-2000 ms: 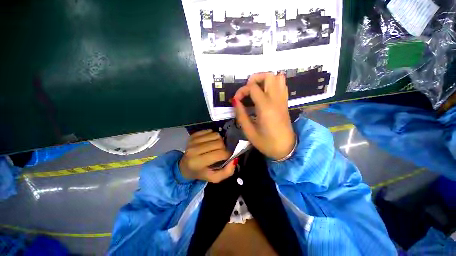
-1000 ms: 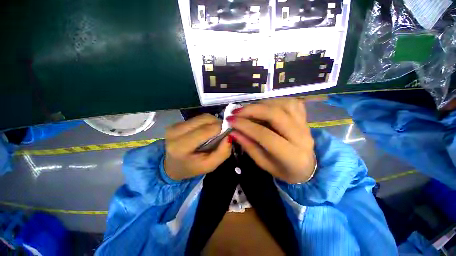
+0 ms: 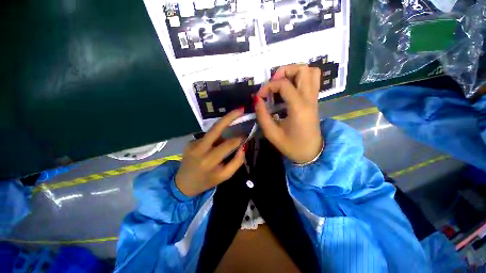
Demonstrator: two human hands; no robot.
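A white tray [image 3: 184,72] holds black boards in two columns. The near left board [image 3: 226,97] lies partly beside my right fingertips. My right hand [image 3: 293,112] is over the near edge of the tray and covers part of the near right board [image 3: 329,69]. Its thumb and index finger are pinched together; whether a small piece is between them cannot be told. My left hand [image 3: 213,160] holds the thin, bent liner sheet [image 3: 249,133] between its fingers, just in front of the tray edge, with its index finger stretched toward the near left board.
A crumpled clear plastic bag [image 3: 383,53] with a green card [image 3: 431,35] lies right of the tray on the dark green bench [image 3: 80,80]. Another person's blue sleeve [image 3: 426,117] is at the right. A round white tub [image 3: 139,152] is under the bench edge.
My right hand has moved from the liner sheet forward to the tray, its fingers now pinched. My left hand has opened its index finger forward. The tray appears shifted left in view.
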